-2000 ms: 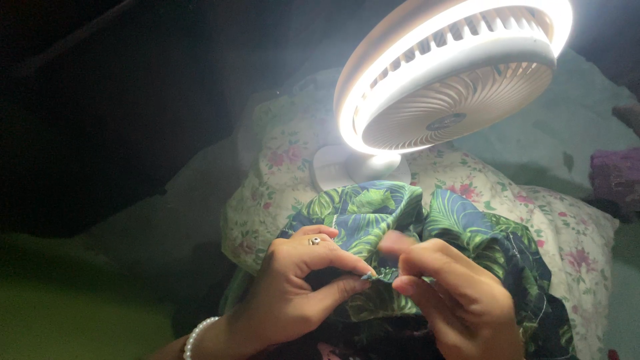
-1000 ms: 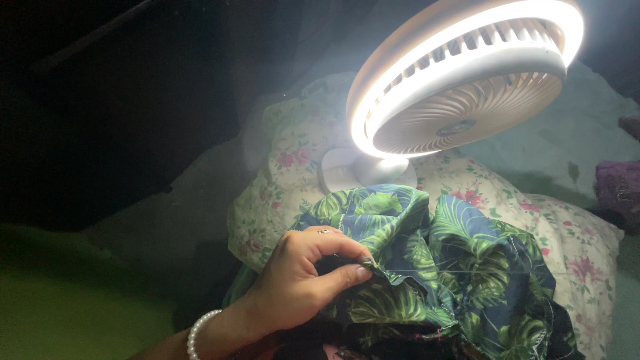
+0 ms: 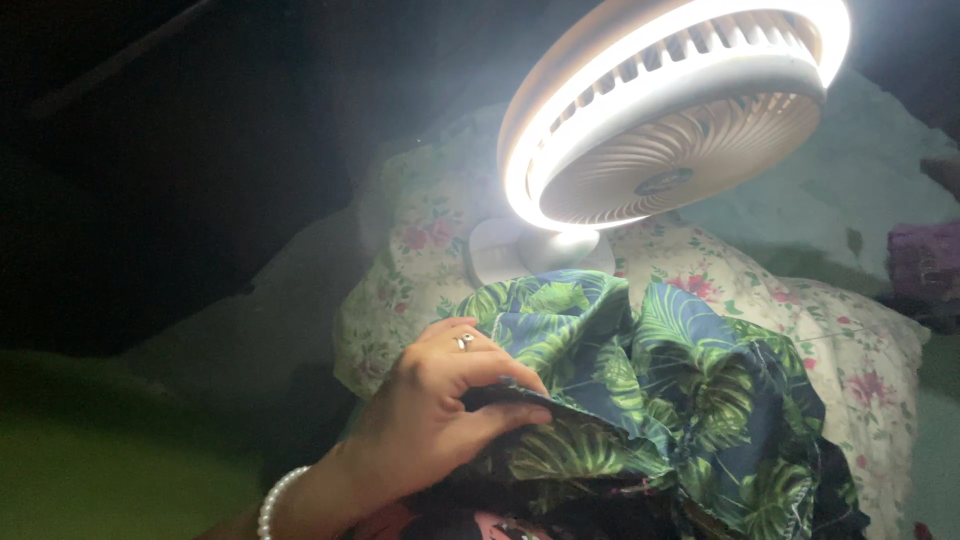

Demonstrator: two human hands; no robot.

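My left hand (image 3: 450,397), with a ring on one finger and a white bead bracelet (image 3: 279,499) at the wrist, pinches the folded edge of a dark blue fabric piece (image 3: 592,337) between thumb and index finger. The fabric has a green leaf print and lies bunched, with pale stitching along parts of its edges. A thin thread seems to run from it toward the right. My right hand is out of view.
A round white fan with a lit ring (image 3: 675,127) stands behind the fabric on its base (image 3: 495,251). Beneath is a floral pillow (image 3: 862,360). A purple cloth item (image 3: 926,262) lies at the right edge, a green surface (image 3: 112,442) at lower left.
My right hand was at the fabric edge beside my left hand two seconds ago, and has left the view. My left hand still pinches the fabric.
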